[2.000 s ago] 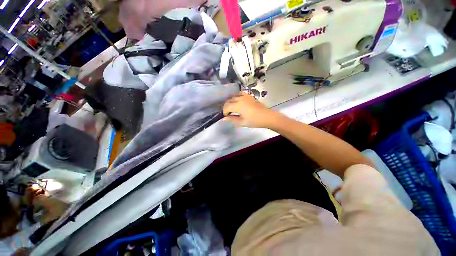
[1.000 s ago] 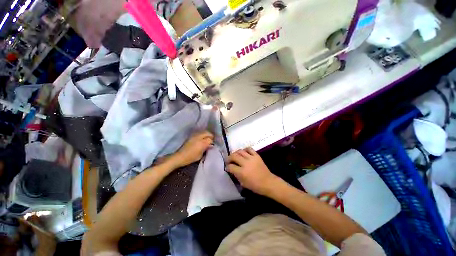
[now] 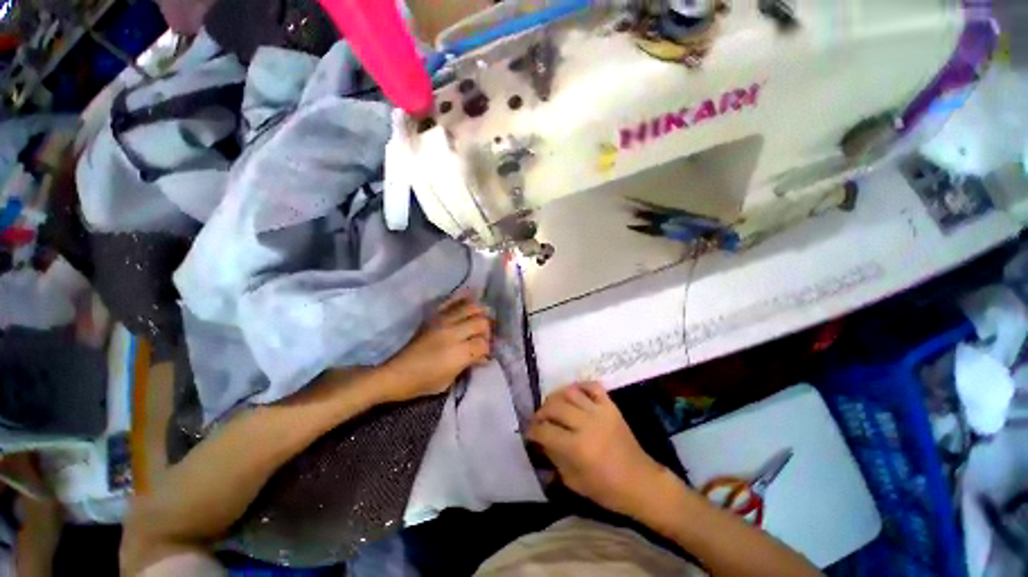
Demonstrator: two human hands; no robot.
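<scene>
The grey-blue garment (image 3: 304, 259) is bunched left of the machine head, with its edge under the needle area of the cream sewing machine (image 3: 609, 124). My left hand (image 3: 443, 347) lies on the garment just in front of the needle, fingers bent on the cloth. My right hand (image 3: 586, 437) grips the dark-edged side of the cloth at the table's front edge, nearer to me. A dark, speckled panel (image 3: 349, 479) hangs under my left forearm. The exact needle contact is too blurred to tell.
Dark slim tools (image 3: 682, 225) lie under the machine arm. Orange-handled scissors (image 3: 750, 493) rest on a white board (image 3: 834, 473) at lower right, beside a blue basket (image 3: 924, 440). A pink holder (image 3: 383, 51) hangs by the needle end. Part of another person's arm (image 3: 34, 524) shows at lower left.
Since two seconds ago, my left hand has come into view on the cloth and my right hand has moved from the needle toward me. The view has also moved closer to the machine.
</scene>
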